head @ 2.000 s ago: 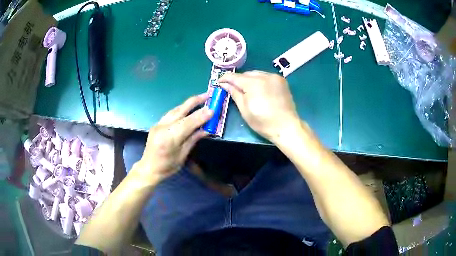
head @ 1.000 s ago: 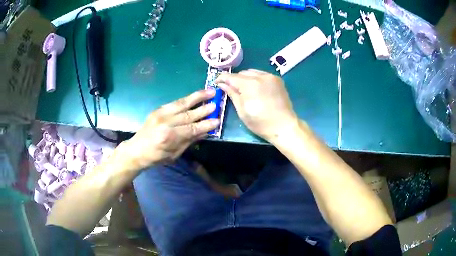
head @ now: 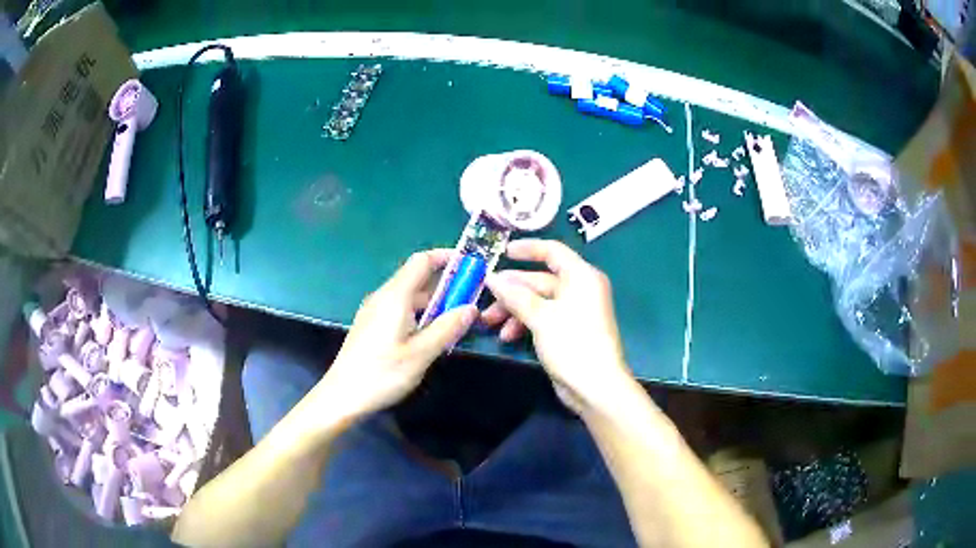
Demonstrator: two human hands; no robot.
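A pale pink fan body (head: 528, 189) is held tilted near the table's front edge, its round head up and to the right. A green circuit board (head: 485, 237) sits in its handle just below the head. A blue battery (head: 461, 284) lies in the handle below the board. My left hand (head: 401, 321) grips the lower handle, with the thumb by the battery's lower end. My right hand (head: 562, 310) is at the handle's right side near the board; its fingertips are bent close to it, and whether they pinch something cannot be told.
A handle cover (head: 624, 199) lies right of the fan, near small pink bits (head: 714, 161) and a plastic bag (head: 856, 236). Blue batteries (head: 610, 105) and a board panel (head: 352, 102) lie at the back. A screwdriver (head: 222, 150), a carton (head: 64, 128) and a pink-parts bin (head: 118, 396) are left.
The fan body has gone from lying upright in view to tilted rightward in the hands. My left hand has moved off the battery's top to the handle's lower sides. My right fingers have moved off the board.
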